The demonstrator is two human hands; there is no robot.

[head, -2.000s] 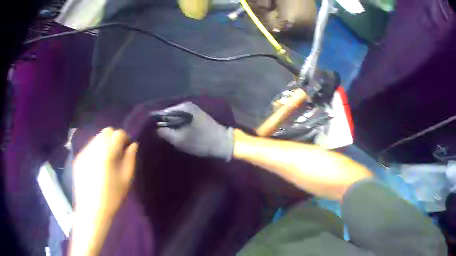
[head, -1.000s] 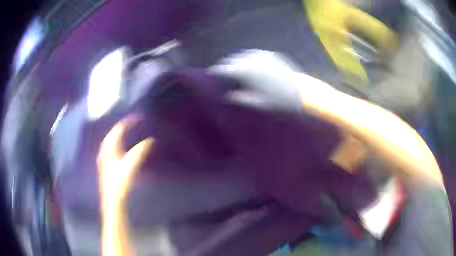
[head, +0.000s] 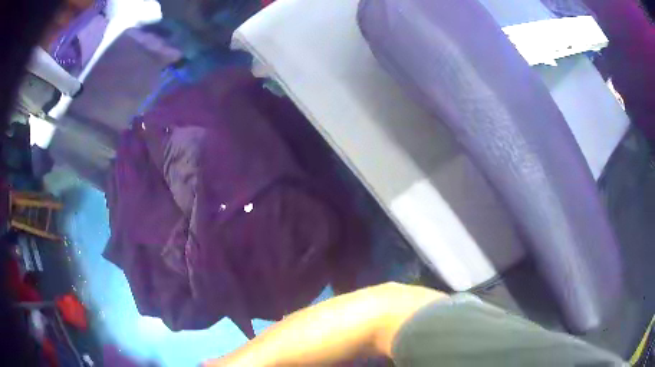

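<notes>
A dark purple garment (head: 266,158) lies in a loose, folded heap at centre-left. Small pale dots like buttons and a shinier wrinkled strip show on it. A bare forearm (head: 337,315) in a grey-green sleeve (head: 481,333) crosses the bottom of the view, below the garment; its hand is cut off by the bottom edge, and I cannot tell which arm it is. Neither of my hands shows. A long, rounded, padded purple-grey sleeve board (head: 495,143) runs diagonally at the right, apart from the garment.
A pale, straight-edged table surface (head: 345,93) lies under the board, with a white strip (head: 556,39) at upper right. Blue sheeting (head: 93,251) shows around the garment. White tubes and a grey box-like shape (head: 129,79) stand at upper left. Red items (head: 72,310) are at lower left.
The view has swung to another part of the station. Both hands have left the picture. The iron seen earlier is out of view, and the heaped garment and padded board now show.
</notes>
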